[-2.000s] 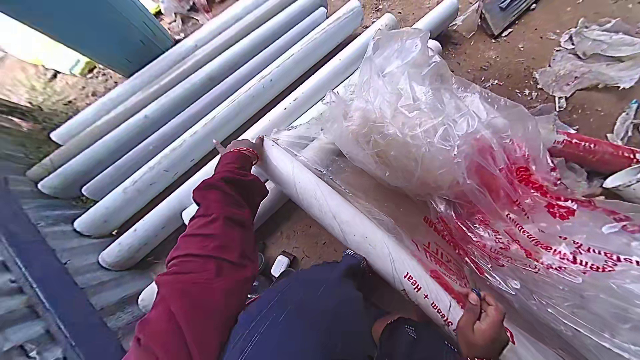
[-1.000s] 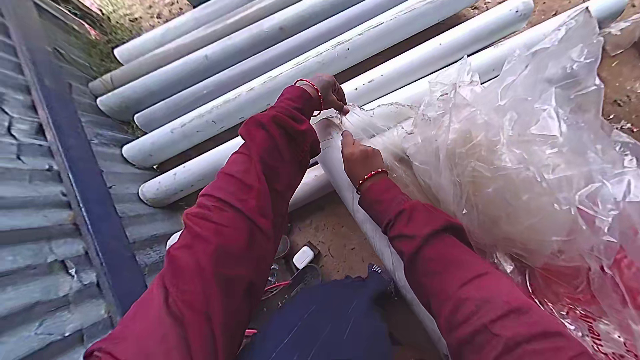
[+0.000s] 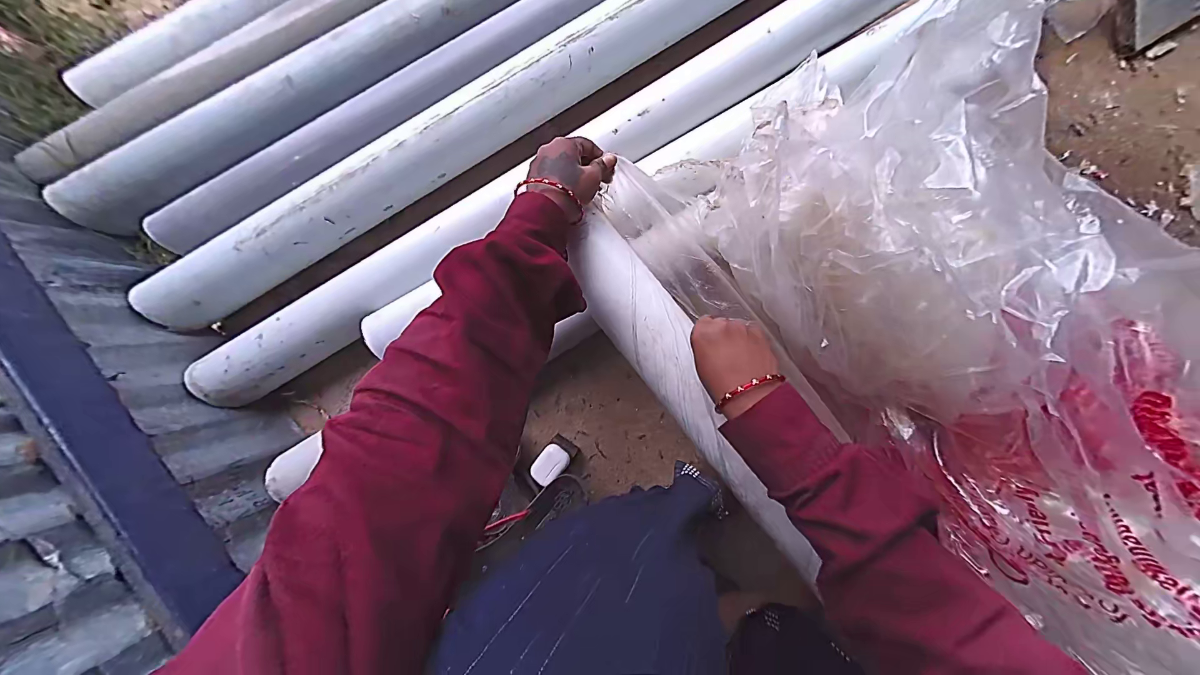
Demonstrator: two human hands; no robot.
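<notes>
My left hand pinches the edge of a clear plastic sheet at the upper end of a white wrapped roll. The roll runs diagonally from there down to the right. My right hand is closed on the film along the roll's right side, with its fingertips partly hidden. The crumpled sheet, with red print on it, spreads over the right of the view. Both wrists carry red beaded bracelets.
Several long pale tubes lie side by side across the upper left. Corrugated metal sheeting and a blue metal bar are at the left. A small white case lies on the brown ground near my knee.
My right hand was low on the roll, then came up beside my left hand, and is now further down the roll's side. My left hand stays at the roll's upper end.
</notes>
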